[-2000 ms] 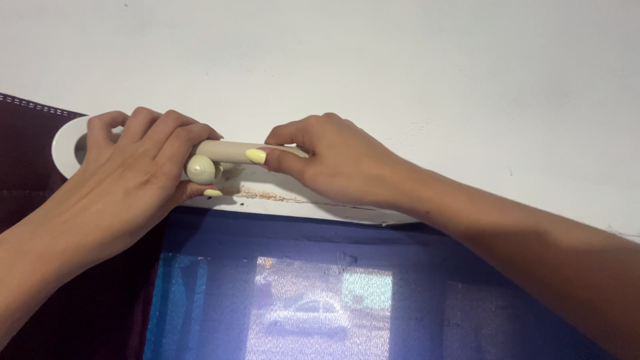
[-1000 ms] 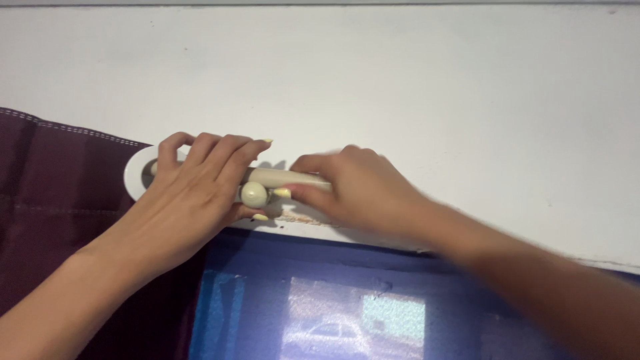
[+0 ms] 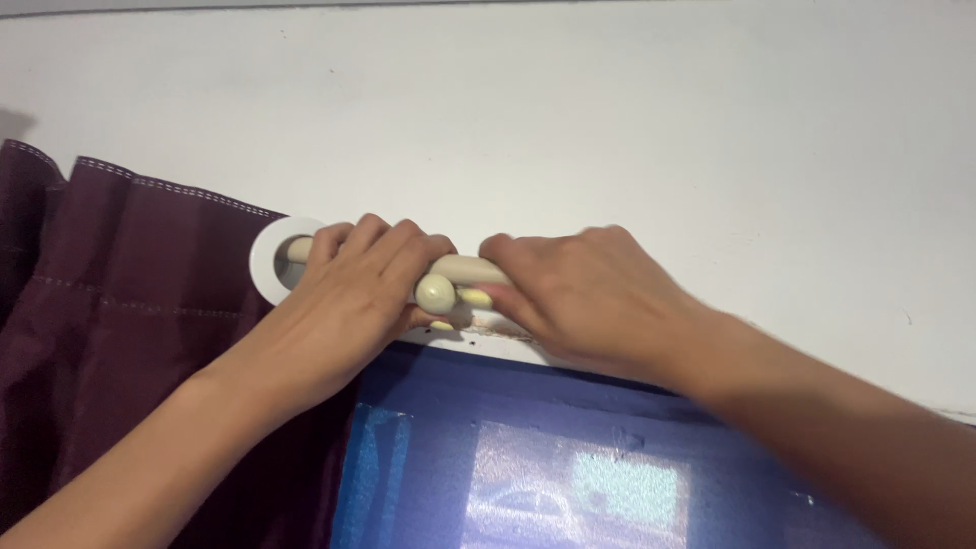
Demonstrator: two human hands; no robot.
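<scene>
A cream curtain rod (image 3: 469, 269) runs across the wall above a window. My left hand (image 3: 366, 293) wraps over the rod, its thumb below, just right of a white curtain grommet ring (image 3: 263, 261). The rod passes through this ring at the top of a dark maroon curtain (image 3: 168, 252). Between my hands, a pale round knob (image 3: 436, 294) sits just below the rod, against my left hand's fingers. My right hand (image 3: 587, 293) grips the rod on the right, with its thumb under it beside the knob. The rod's right end is hidden by that hand.
Below the hands is a window pane (image 3: 579, 473) with a bluish covering, through which a car shape shows faintly. White wall (image 3: 534, 130) surrounds the rod, with chipped plaster (image 3: 499, 329) just under it. The curtain hangs at the left.
The view has shifted, showing more curtain at the left. Both hands stay on the rod on either side of the knob; the right hand's fingers are now more curled over it.
</scene>
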